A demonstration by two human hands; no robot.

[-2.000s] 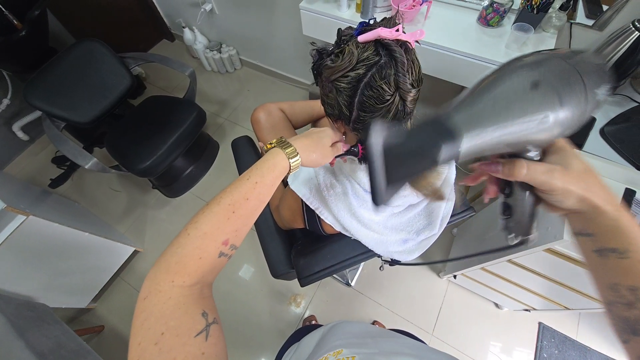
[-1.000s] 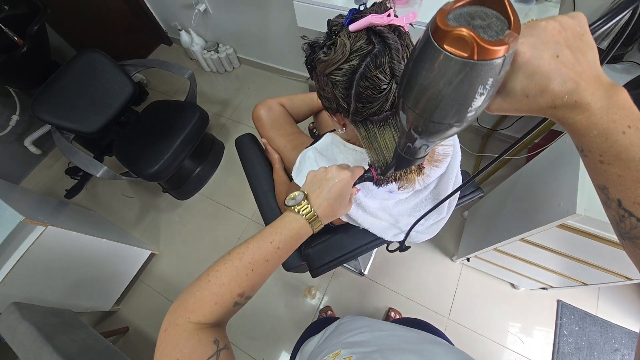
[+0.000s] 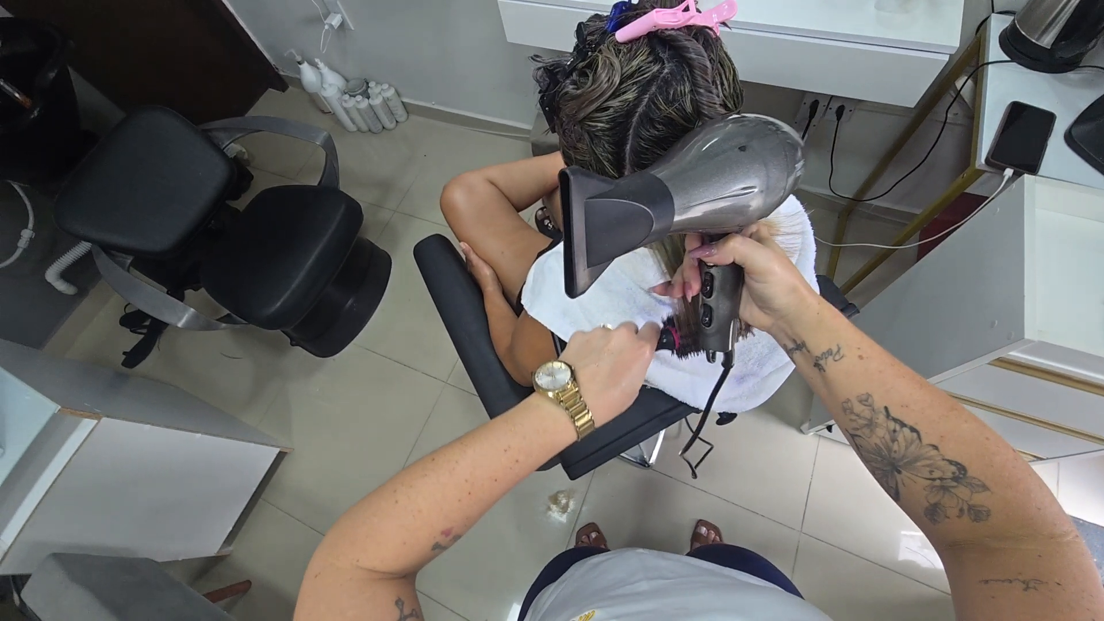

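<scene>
My right hand (image 3: 759,272) grips the handle of a grey hair dryer (image 3: 733,172), whose flat black nozzle points left. Its fingertips are near a strand of the seated person's hair. In my left hand (image 3: 612,366) is the handle of a round hairbrush (image 3: 677,336), with its bristles against the strand's lower end, just left of the dryer handle. The seated person's hair (image 3: 647,95) looks damp and is held up on top by a pink hair clip (image 3: 677,19) and a blue clip (image 3: 617,15). A white towel (image 3: 759,371) covers the shoulders.
An empty black salon chair (image 3: 276,250) stands at the left, with several bottles (image 3: 371,108) by the wall behind it. The dryer's cord (image 3: 714,401) hangs below its handle. A phone (image 3: 1022,136) lies on the right-hand table. White drawers (image 3: 1035,414) stand at the right.
A second ago the dryer's nozzle pointed down at the hair beside the brush; now the dryer lies across above the towel, nozzle to the left. My right hand has moved down and in toward the strand.
</scene>
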